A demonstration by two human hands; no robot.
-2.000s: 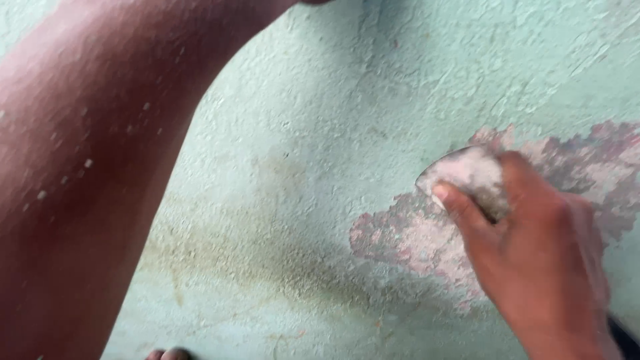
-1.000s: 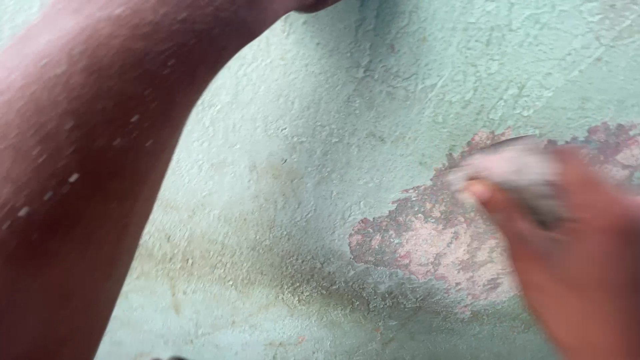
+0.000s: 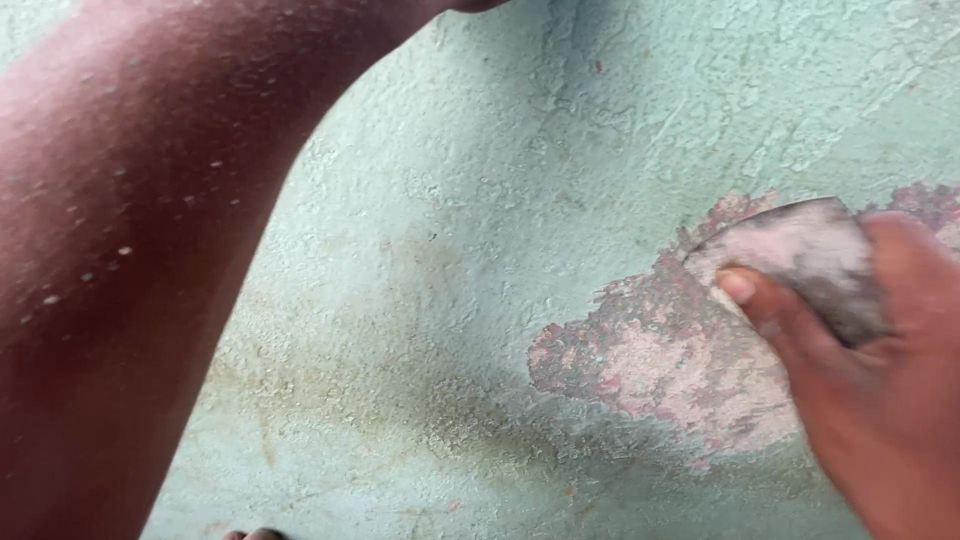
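My right hand (image 3: 862, 345) grips a flat, curved-edged scraping piece (image 3: 795, 255), smeared with pale pink and grey dust, its material unclear. My thumb presses on its near face, and the piece lies over a bare patch (image 3: 675, 375) where pink and grey undercoat shows through the green paint. The painted surface (image 3: 420, 225) around it is pale green, bumpy and stained brown lower down. My left forearm (image 3: 165, 150), flecked with paint chips, crosses the left side. Only a sliver of my left hand (image 3: 476, 4) shows at the top edge; its fingers are hidden.
Tips of toes (image 3: 259, 534) show at the bottom edge. A dark brownish, grainy band (image 3: 465, 420) runs across the lower part of the surface. Cracked, raised paint (image 3: 750, 90) covers the upper right.
My right hand has moved right with the scraping piece from where it was two seconds ago, uncovering more of the bare patch's left part. The left arm has stayed nearly still.
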